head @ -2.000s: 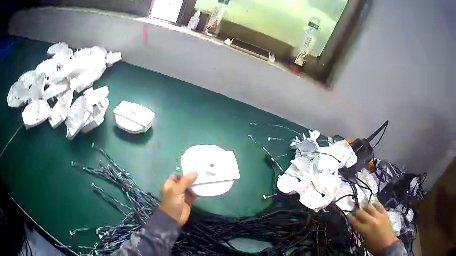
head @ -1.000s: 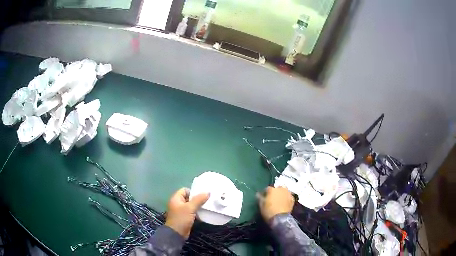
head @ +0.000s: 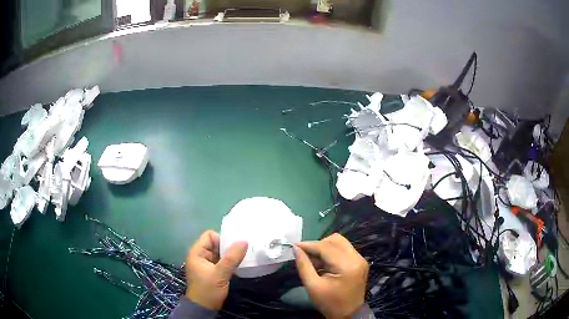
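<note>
My left hand point(head: 211, 269) holds a white plastic housing point(head: 262, 219) by its left side, thumb on its face. My right hand point(head: 332, 274) pinches the thin end of a cable lead point(head: 287, 245) at the small raised hole on the housing's right part. Whether the wire tip is inside the hole cannot be told. A bundle of black cable leads point(head: 399, 261) lies below and behind my hands, its thin wire ends point(head: 134, 268) fanned out to the left.
White housings point(head: 47, 149) are heaped at far left, with one single housing point(head: 123, 163) beside them. Housings with leads fitted point(head: 399, 180) are heaped at right, near a black unit point(head: 448, 112), an orange-red tool point(head: 529, 219) and a wire reel point(head: 544, 273). A wall stands behind.
My right hand has moved from the right-hand heap to the housing, now with a wire end in its fingers. My left hand still holds the housing. The camera view has turned and shifted.
</note>
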